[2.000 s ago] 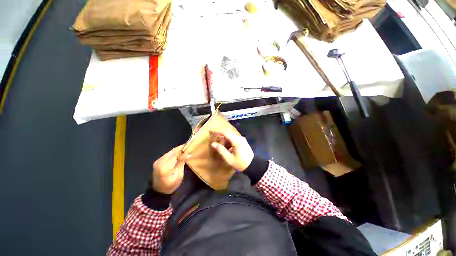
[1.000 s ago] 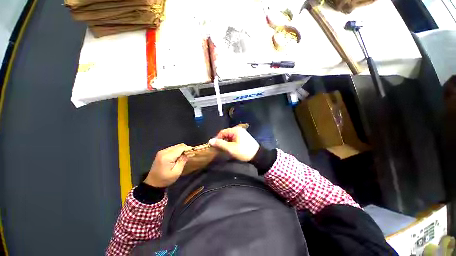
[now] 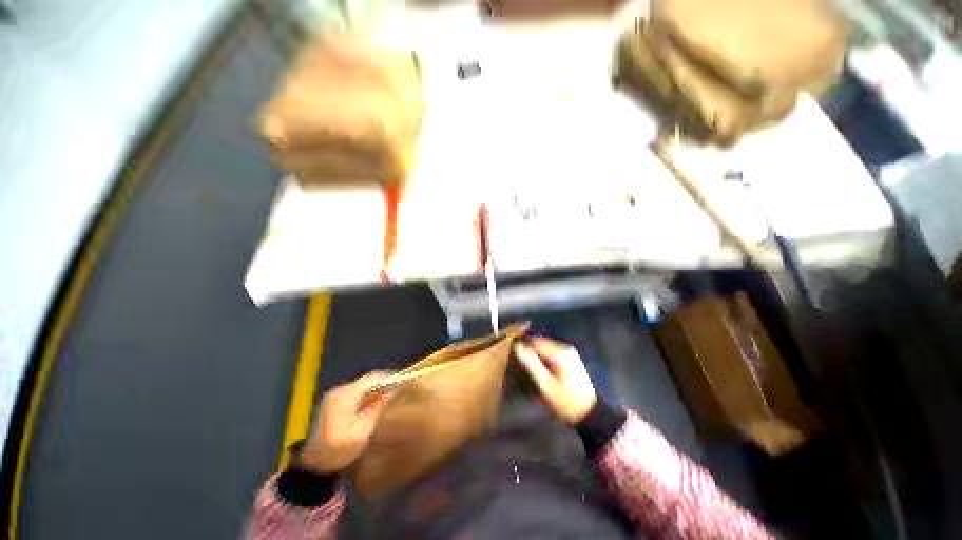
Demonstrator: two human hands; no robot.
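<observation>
A brown fabric panel (image 3: 438,417) is held over my lap, its upper edge with a thin gold line running up to the right. My left hand (image 3: 343,422) grips its left end. My right hand (image 3: 556,374) pinches its upper right corner. The corner is just below the tip of the narrow silvery bar (image 3: 493,301), which juts from the table edge and has a dark red inner end; I cannot tell if they touch. The picture is blurred, and any small part at my fingertips cannot be made out.
The white table (image 3: 332,237) bears a left stack of brown panels (image 3: 343,116), a right stack (image 3: 728,63), a red tape strip (image 3: 391,232), a wooden-handled hammer (image 3: 707,206) and a blurred black-handled hammer (image 3: 786,264). A small black object (image 3: 468,70) lies mid-table. A cardboard box (image 3: 728,364) stands below right.
The panel has opened out from a narrow, edge-on view, and its right corner is up near the bar. My right hand has moved right. The camera view has shifted, showing more of the table.
</observation>
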